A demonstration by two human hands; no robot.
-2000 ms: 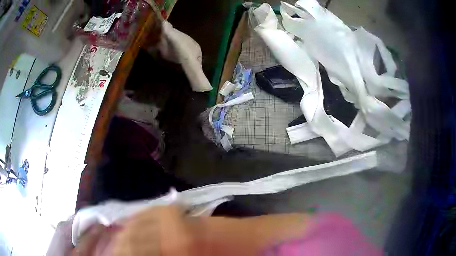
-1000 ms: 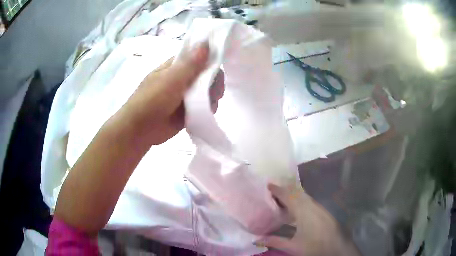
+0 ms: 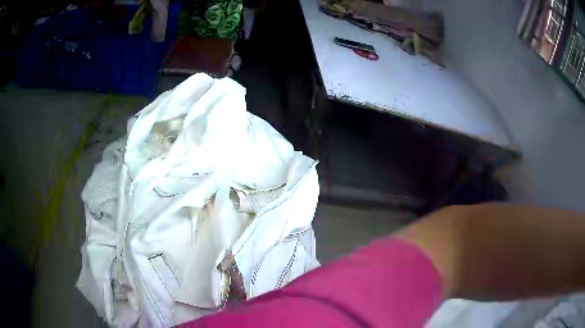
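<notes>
A large heap of white garments (image 3: 211, 211) with thin dark double stitch lines and angular pocket outlines fills the left and middle, standing above the floor. One forearm (image 3: 507, 250) in a pink sleeve crosses the lower right, blurred, and runs out at the right edge. It appears to be my left arm; its hand is cut off. My right hand is out of the picture. More white cloth (image 3: 478, 314) shows below the forearm at the lower right edge. Whether a hand holds it cannot be seen.
A white table (image 3: 398, 86) stands at the upper right, with a dark tool with a red loop (image 3: 365, 54) and brownish cloth (image 3: 398, 25) on it. A reddish-brown box or seat (image 3: 197, 55) and a large blue object (image 3: 83, 54) lie beyond the heap. Windows show at upper right.
The view has swung from the machine table to the garment heap on the left. The hands and the white piece they held have left the picture; only a forearm shows.
</notes>
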